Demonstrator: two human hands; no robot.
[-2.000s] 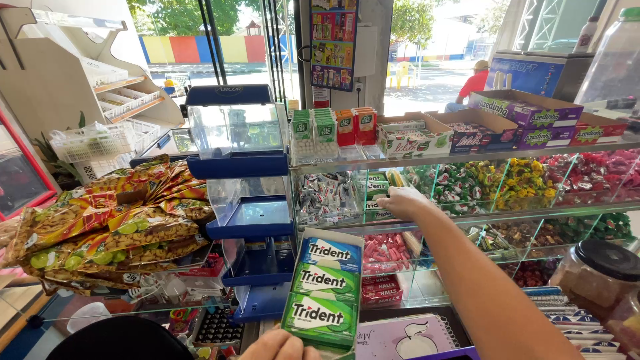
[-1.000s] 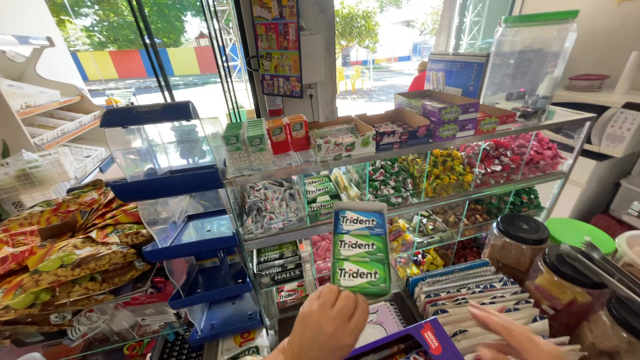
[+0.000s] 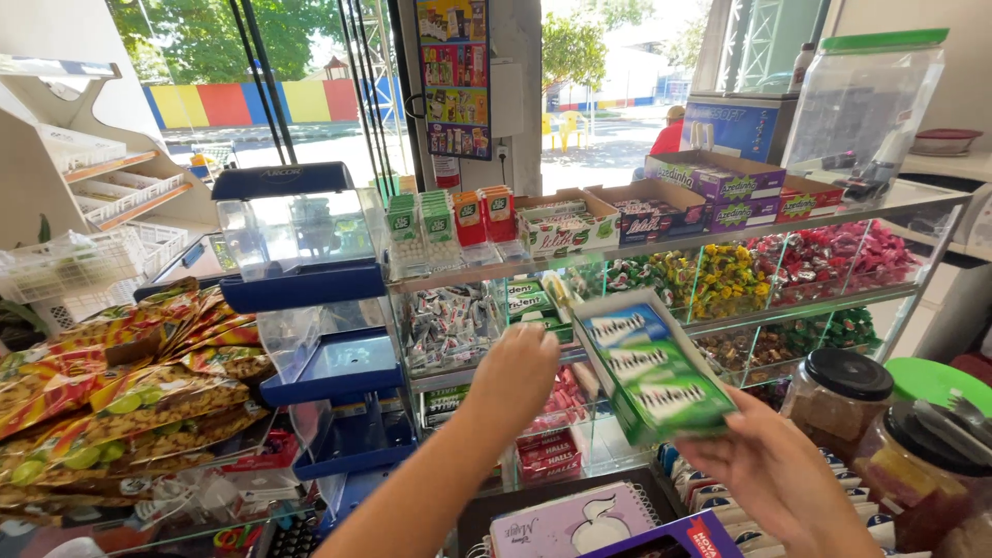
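My right hand (image 3: pixel 763 449) grips the lower right corner of an open carton of Trident gum packs (image 3: pixel 651 368), which is tilted and shows blue and green packs. My left hand (image 3: pixel 521 363) reaches to the middle glass shelf, its fingers just below green Trident packs (image 3: pixel 527 301) standing in a compartment; whether the fingertips hold something is hidden. Wrapped candies (image 3: pixel 449 322) fill the compartment to the left of that hand. Below are red Halls packs (image 3: pixel 549 456).
A blue tiered display stand (image 3: pixel 302 279) rises at left beside snack bags (image 3: pixel 139 387). Tic Tac boxes (image 3: pixel 469 221) and candy cartons (image 3: pixel 570 229) line the top shelf. Lidded jars (image 3: pixel 837 387) stand at right, a spiral notebook (image 3: pixel 573 523) low in the middle.
The gum carton has passed from my left hand, which held it in the earlier frames, to my right hand. My left hand has moved forward to the shelf.
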